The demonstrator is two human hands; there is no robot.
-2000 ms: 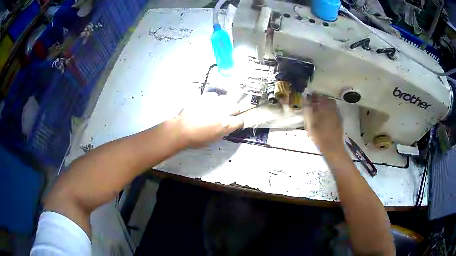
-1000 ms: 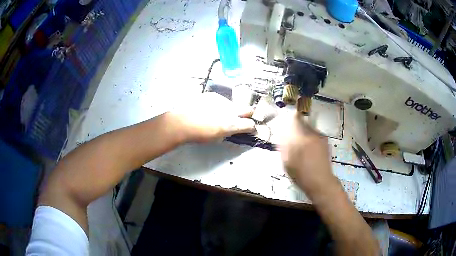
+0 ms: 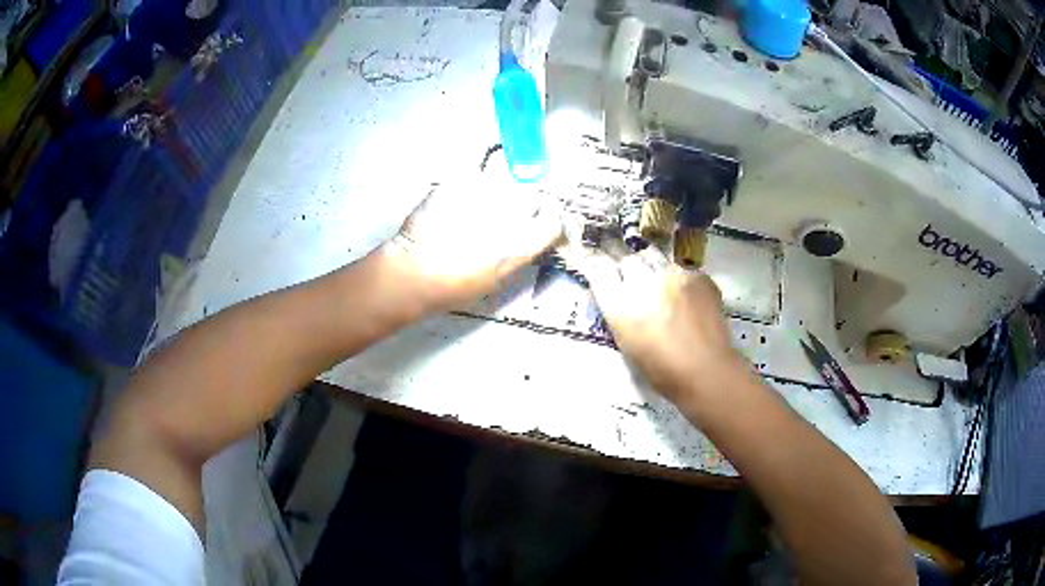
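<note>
The off-white sewing machine (image 3: 779, 149) marked "brother" stands on the white table. Under its bright lamp the presser foot area (image 3: 596, 218) is partly washed out. My left hand (image 3: 476, 235) lies just left of the needle area, its fingertips in the glare. My right hand (image 3: 659, 309) is at the front of the needle area, fingers pointing toward my left fingertips. Any cloth between the hands is hidden by glare and fingers. Two ribbed brass knobs (image 3: 658, 218) are just above my right hand. The blue lamp head (image 3: 520, 124) hangs behind my left hand.
Thread snips (image 3: 837, 380) lie on the table right of my right hand. A brass-coloured round part (image 3: 887, 347) is low on the machine. Blue mesh baskets (image 3: 218, 149) stand left of the table (image 3: 332, 172). The round blue lamp base (image 3: 775, 28) sits on the arm.
My right hand has moved from beside the brass knobs, down and left, to the front of the needle area. My left hand has shifted slightly up at the needle. Pale cloth seen earlier is no longer distinct.
</note>
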